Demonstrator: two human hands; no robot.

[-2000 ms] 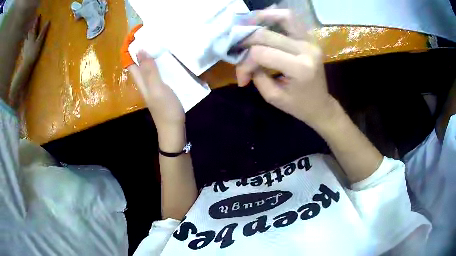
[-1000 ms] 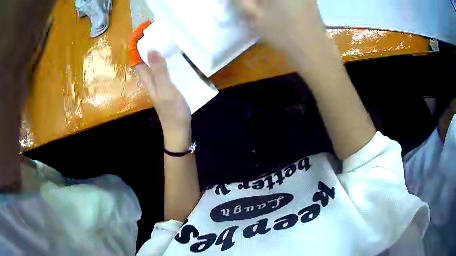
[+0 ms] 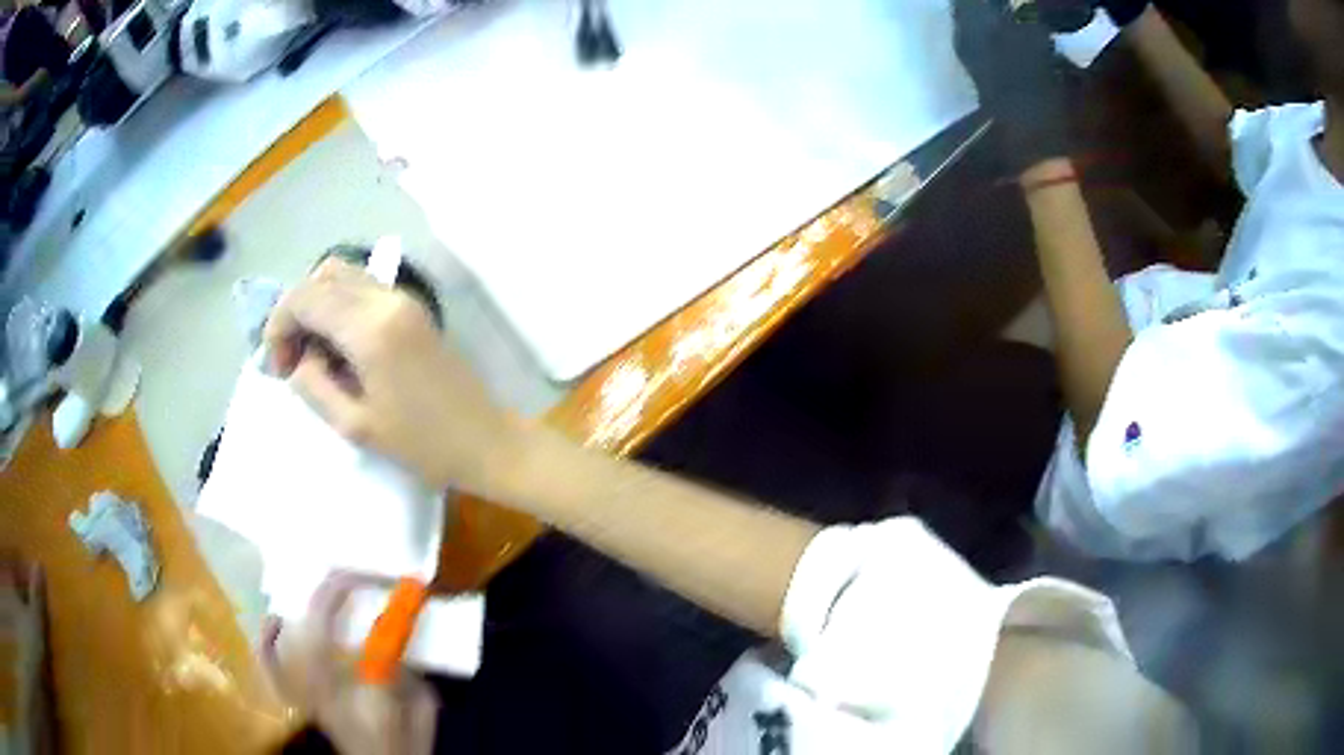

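The white security camera (image 3: 332,487) lies across the lower left of the view, its dark ball (image 3: 423,289) at the far end with a narrow white bar (image 3: 386,260) on it. My left hand (image 3: 354,671), with an orange finger cot (image 3: 391,631), grips the white mounting bracket (image 3: 448,634) at the near end. My right hand (image 3: 361,354) is curled at the far end of the body, beside the ball. A pale crumpled bit of the cleaning cloth (image 3: 257,301) shows past its fingers; the rest is hidden.
A spare rag (image 3: 118,540) lies on the orange bench at left. A white sheet (image 3: 649,162) and grey mat (image 3: 317,192) lie beyond. Other cameras (image 3: 243,33) stand at the upper left. A neighbour's gloved hand (image 3: 1017,89) is at the upper right.
The view has swung to the right, showing more bench and a neighbour. My right hand is now at the camera's far end, beside the ball. My left hand still holds the bracket.
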